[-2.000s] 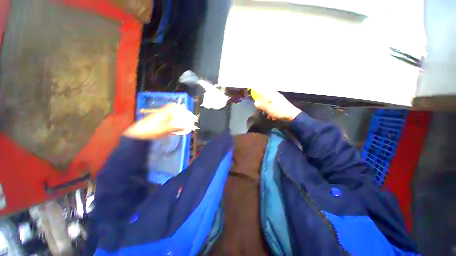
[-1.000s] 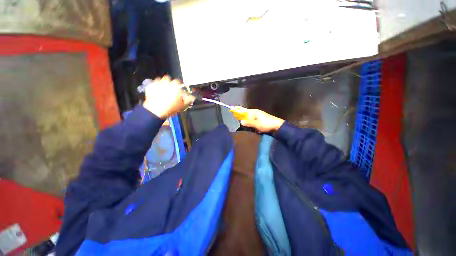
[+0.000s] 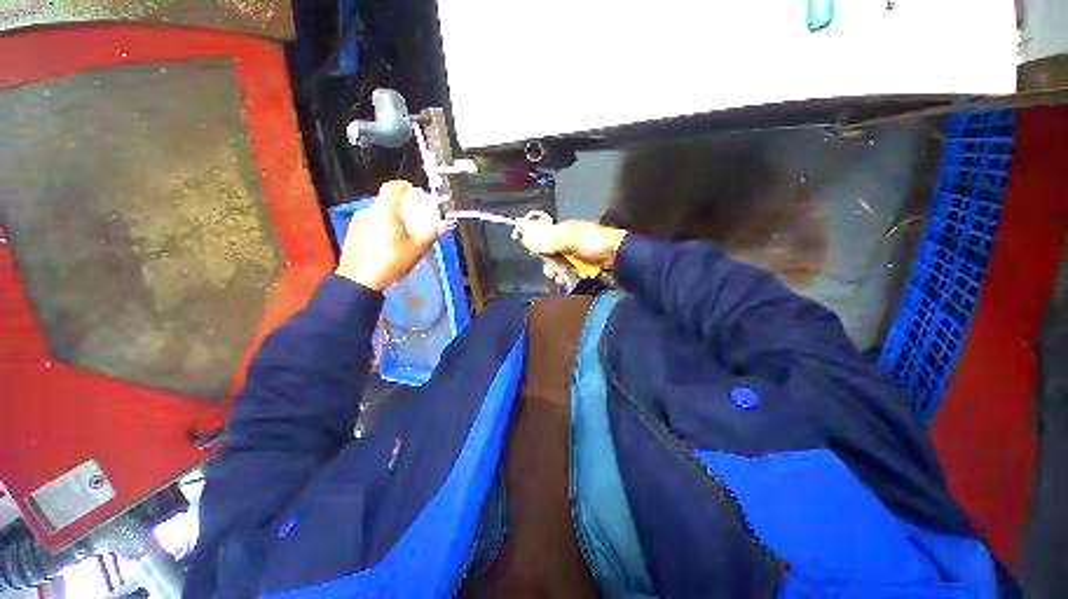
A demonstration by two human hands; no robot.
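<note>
My left hand (image 3: 384,240) holds the lower rounded piece of a pair, which looks white in the glare (image 3: 419,213). The other piece, grey and knobbly (image 3: 382,119), stands out above my hand at the far end of a narrow metal bar (image 3: 435,152). My right hand (image 3: 568,243) grips a yellow-handled tool (image 3: 582,267). Its thin silver shaft (image 3: 486,218) points left, and its tip is at or beside the lower piece. I cannot tell whether it touches. Both hands are bare, below the worktable's near edge.
A white worktable (image 3: 726,59) lies ahead, with a small teal-green object (image 3: 820,14) on it. A blue crate (image 3: 412,363) stands below my left hand. A blue mesh crate (image 3: 954,234) is at the right. A red machine door (image 3: 123,410) is at the left.
The paired pieces and bar now show upright above my left hand, which covered most of them before. My right hand is a little closer to my left, and the tool shaft has come up to the lower piece.
</note>
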